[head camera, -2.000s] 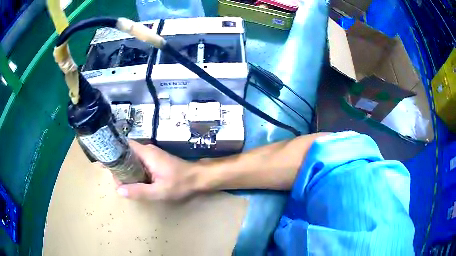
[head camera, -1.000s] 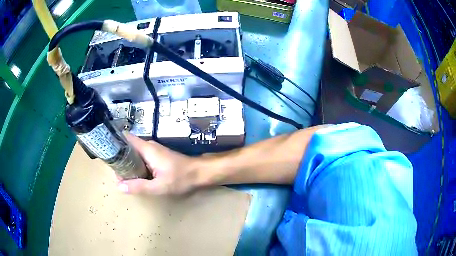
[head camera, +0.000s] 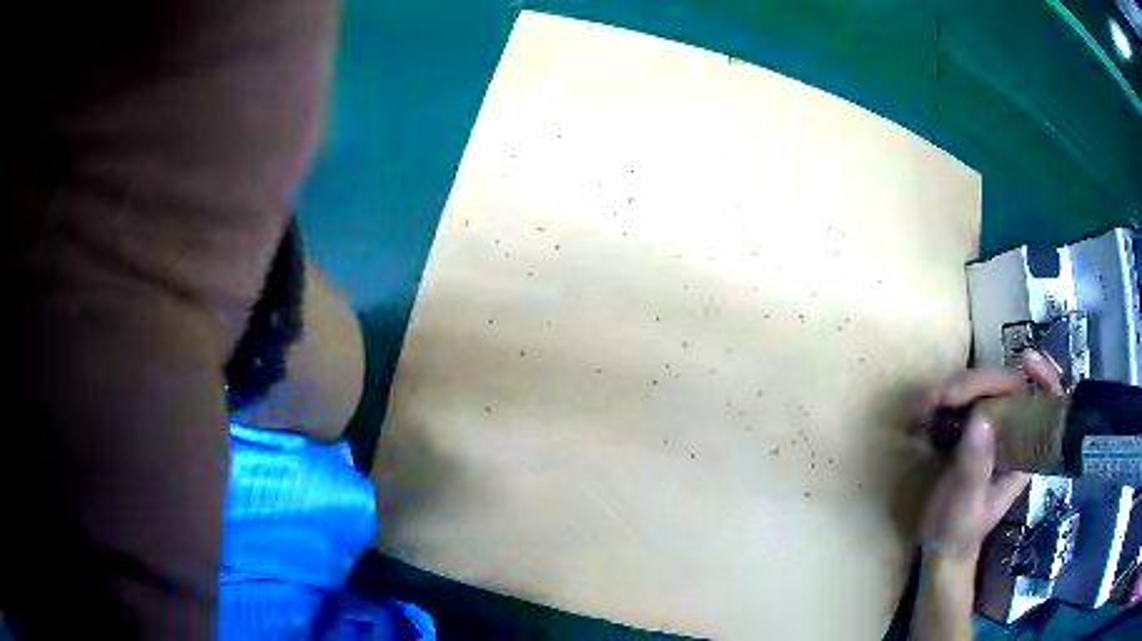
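Observation:
My right hand (head camera: 974, 470) is at the right edge, shut on the tan-wrapped part of the electric screwdriver (head camera: 1029, 432). The driver lies roughly sideways, its dark end and silver label cut off by the edge. It is over the right side of the cardboard work mat (head camera: 651, 326), in front of the screw feeders (head camera: 1017, 294). Tiny dark specks, perhaps screws, are scattered on the cardboard. My left hand is not in view. A large dark brown shape, blurred and very near, fills the left side; I cannot tell what it is.
A dark green bench mat (head camera: 827, 44) surrounds the cardboard. Bright blue cloth (head camera: 294, 526) and a skin-coloured part with a dark patch beside it show at the lower left, partly behind the brown shape.
The view has swung left, so the cardboard fills the middle and the feeders sit at the right edge. My right hand still holds the driver. The brown shape has appeared.

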